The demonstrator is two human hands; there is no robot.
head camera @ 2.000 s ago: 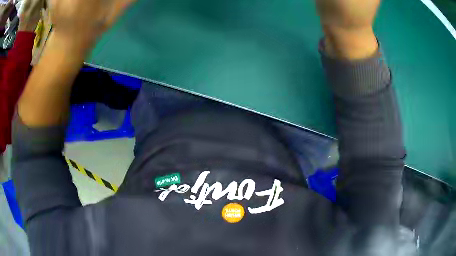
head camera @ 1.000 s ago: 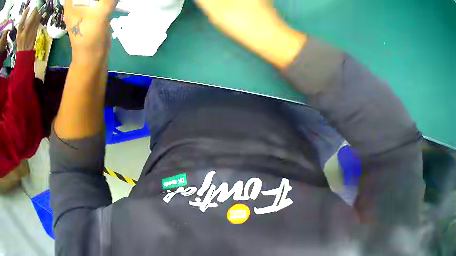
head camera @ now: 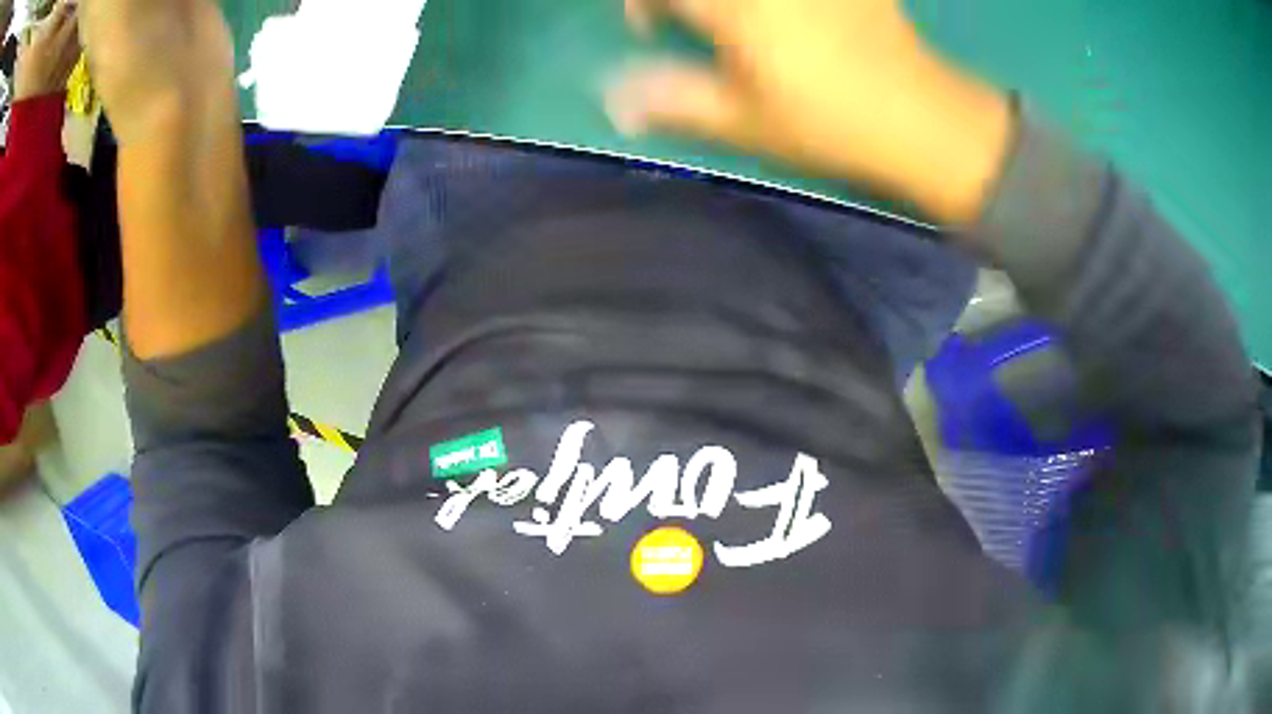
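Note:
A white plastic part [head camera: 335, 67], overexposed and cut off by the top edge, is over the green bench at the upper left. It looks like a camera housing, but no detail shows. My left hand [head camera: 156, 56] is just left of it, cut off by the top edge and blurred. Its fingertips are hidden, so I cannot tell whether it grips the part. My right hand [head camera: 781, 70] is over the bench at upper centre, blurred, fingers apart, with nothing visible in it. It is clearly apart from the white part.
The green bench [head camera: 1116, 126] has its near edge running across in front of my body. At the far left are a neighbour's red sleeve [head camera: 42, 265] and hand [head camera: 49, 53]. Blue stools [head camera: 997, 384] stand below the bench on both sides.
Since two seconds ago, the white part has come into view beside my left hand. Over the last second, my right hand has moved right, away from it, and the view has shifted.

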